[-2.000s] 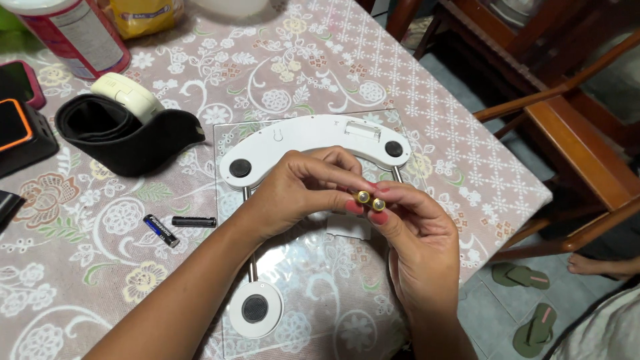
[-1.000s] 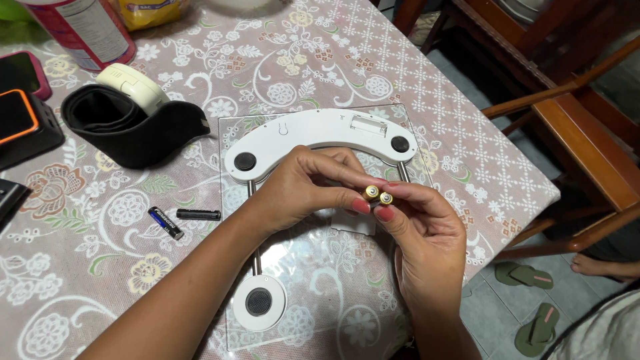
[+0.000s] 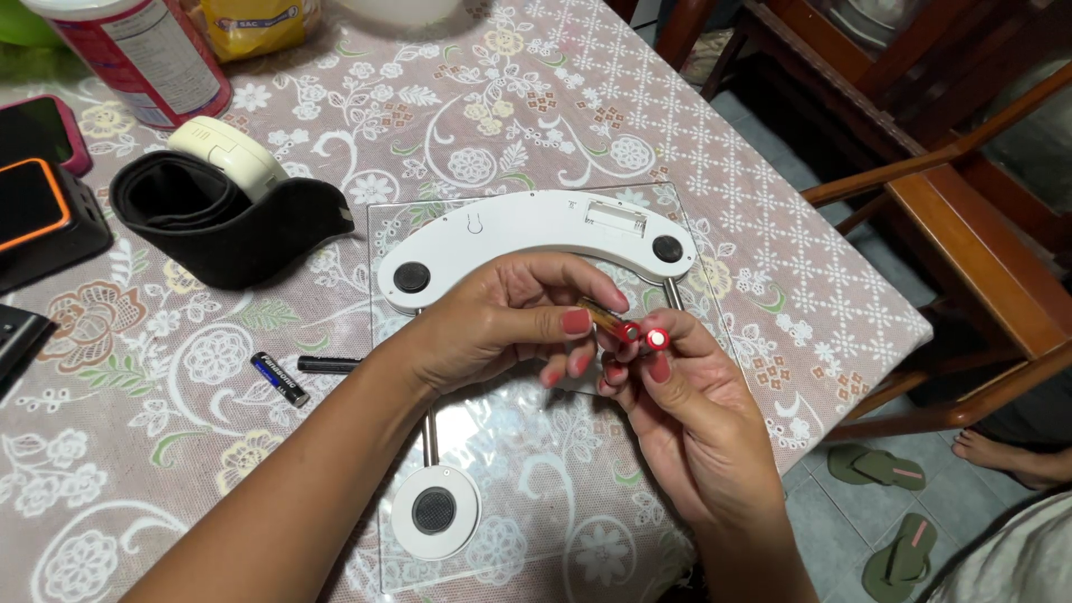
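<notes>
My left hand (image 3: pixel 523 322) holds a gold and red battery (image 3: pixel 613 322) between thumb and fingers. A second battery, its red end (image 3: pixel 657 338) facing me, is gripped by my right hand (image 3: pixel 691 394), close beside the first. Below them lies an upturned glass scale with a white curved housing (image 3: pixel 519 219), round black feet and metal rods. Its battery compartment (image 3: pixel 615 219) is uncovered and looks empty. Left of the scale lie a Panasonic AAA battery (image 3: pixel 280 379) and a small black cylindrical piece (image 3: pixel 328 365), partly behind my left forearm.
A black cuff (image 3: pixel 226 222) with a cream device (image 3: pixel 226 155) stands at left, near a pink-cased phone (image 3: pixel 63 126) and an orange-rimmed black device (image 3: pixel 59 218). Behind are a red and white tub (image 3: pixel 155 59) and a yellow packet (image 3: pixel 260 25). A wooden chair (image 3: pixel 980 243) and a person's foot (image 3: pixel 1001 456) are at right.
Earlier the two batteries were side by side with their gold ends toward me; now red ends show, and one battery is in each hand.
</notes>
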